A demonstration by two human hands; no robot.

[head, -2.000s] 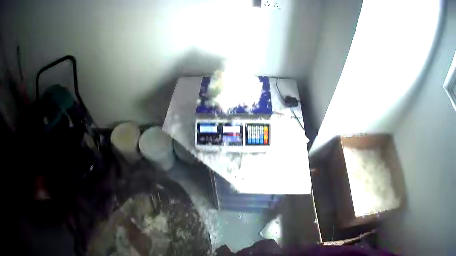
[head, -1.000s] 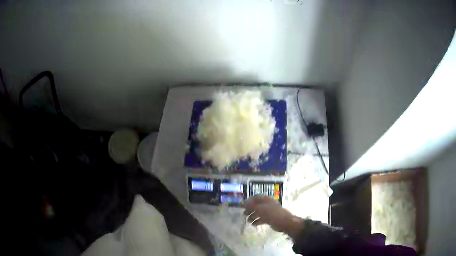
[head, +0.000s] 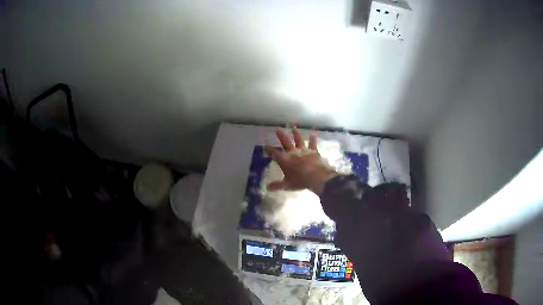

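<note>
A fluffy pile of cream down [head: 292, 211] lies on the blue pan [head: 253, 196] of the digital scale. The scale's front strip [head: 277, 260] shows lit displays and a keypad. My right hand [head: 296, 167] is over the far left part of the pile, palm down with fingers spread, gripping nothing visible. I cannot tell how firmly it touches the down. Its dark sleeve covers the pan's right side. My left hand is not in view. A dark cloth shape [head: 205, 268] at the lower left may be a sleeve or garment; I cannot tell.
The scale stands on a white-topped stand [head: 223, 161] against the wall, below a socket [head: 387, 21]. Two pale tubs [head: 153, 184] stand left of it. A box with pale filling [head: 479, 262] is at the lower right. A black cord [head: 381, 158] lies behind my sleeve.
My right hand has moved from the scale's keypad up and away onto the down, fingers now spread. The view has shifted, bringing the socket in. Most of the white bulging piece at lower left has left view.
</note>
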